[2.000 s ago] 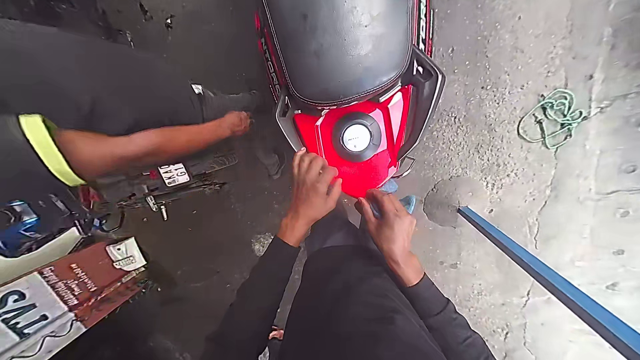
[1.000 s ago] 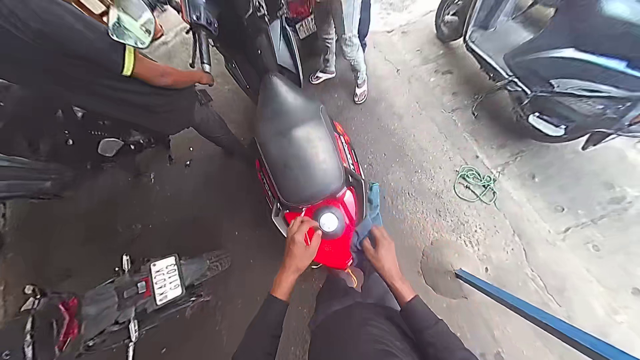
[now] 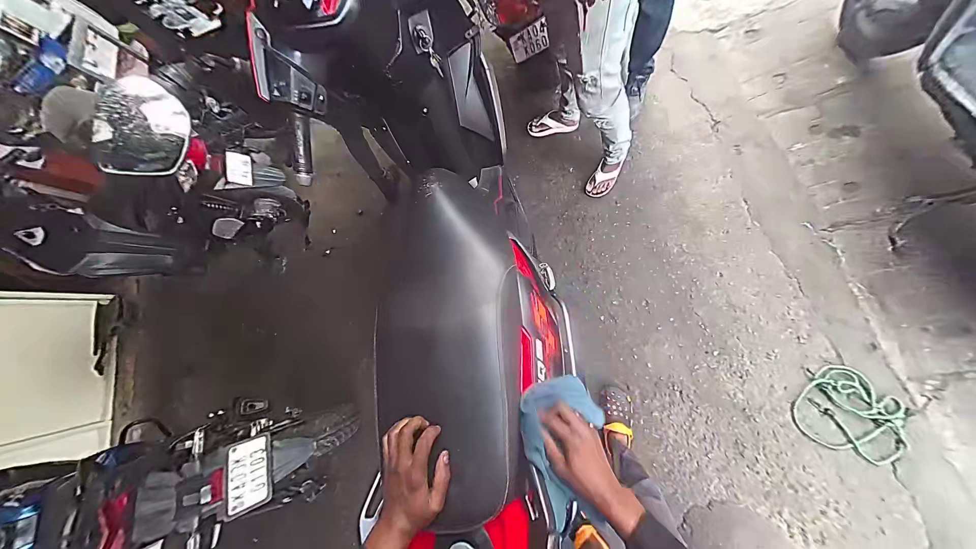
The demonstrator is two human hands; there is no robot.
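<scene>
The black seat point(image 3: 450, 335) of a red and black scooter stretches away in front of me. On its rear left edge rests my left hand point(image 3: 414, 469), fingers apart and holding nothing. A blue cloth point(image 3: 560, 393) lies against the scooter's red right side panel point(image 3: 540, 328), under my right hand point(image 3: 576, 450). That hand is slightly blurred and presses on the cloth; whether its fingers grip the fabric is hard to tell. A silver grab rail point(image 3: 370, 507) shows beside my left wrist.
Parked motorcycles stand at the left, one with a white number plate point(image 3: 248, 474). A person in white sandals point(image 3: 602, 179) stands at the upper right of the scooter. A green rope point(image 3: 850, 415) lies on the ground at the right, below part of another vehicle point(image 3: 945, 76).
My right hand and the blue cloth have moved forward along the scooter's right side. My left hand has gone from the red tail to the seat. The person at the left is out of view.
</scene>
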